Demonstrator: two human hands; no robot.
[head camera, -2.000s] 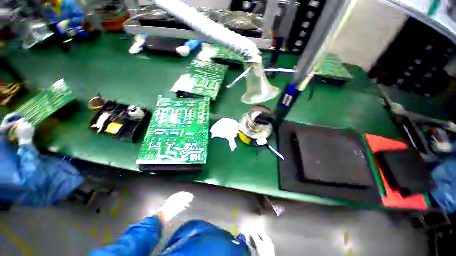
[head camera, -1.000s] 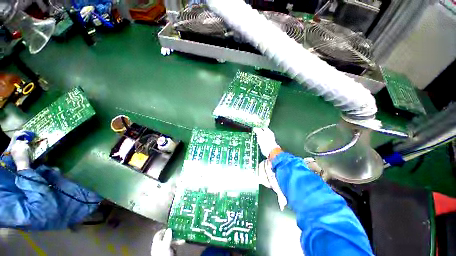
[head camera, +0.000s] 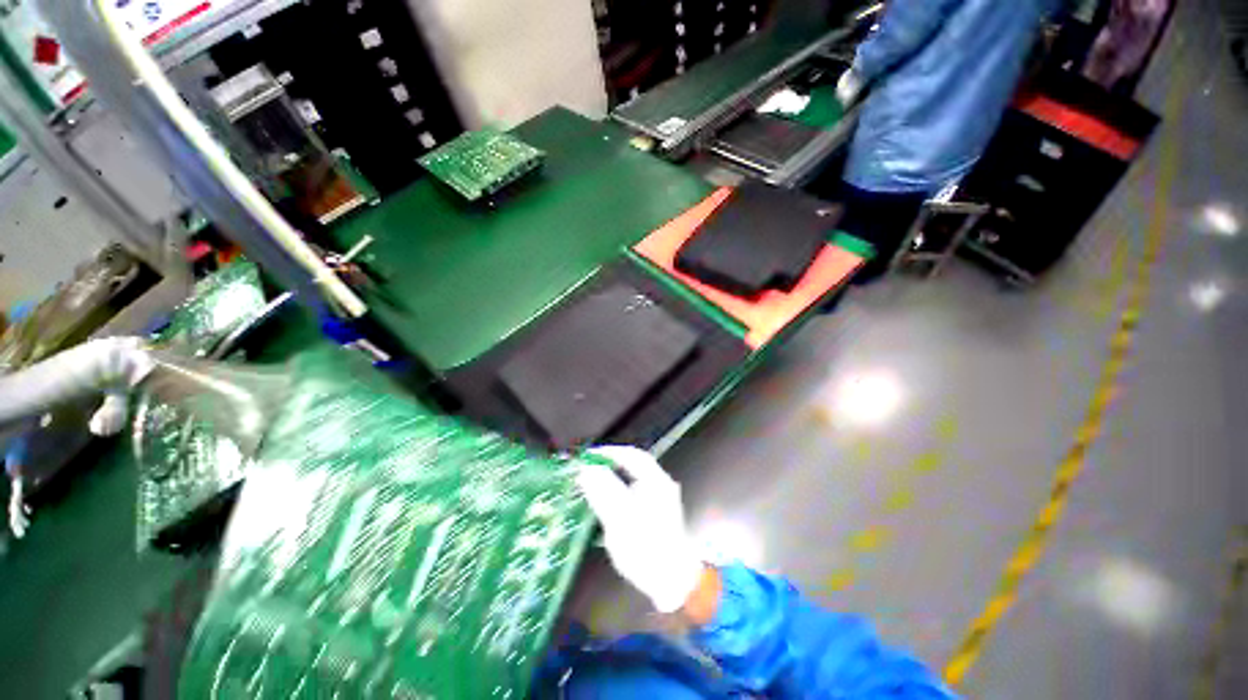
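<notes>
A large green circuit board (head camera: 397, 547), solder side up and blurred, fills the lower left of the view, raised in front of me. My right hand (head camera: 639, 527), in a white glove, grips its right edge near the far right corner; the fingers are partly hidden. My left hand is not in view. Beyond the board, a dark grey foam block (head camera: 602, 362) lies on a larger black foam pad (head camera: 479, 390) on the green bench, just past my right hand.
A black notched block (head camera: 753, 239) lies on an orange-red board (head camera: 787, 317). Another circuit board (head camera: 482, 164) sits farther back. The white extraction hose (head camera: 48, 383) and clear funnel (head camera: 205, 404) hang at left, beside an upright post (head camera: 205, 151). A person in blue (head camera: 938, 96) stands near conveyor rails (head camera: 739, 96).
The view has turned right. The large board, which lay on the bench with my hands at its edges, is now raised and blurred. My left hand has gone out of view.
</notes>
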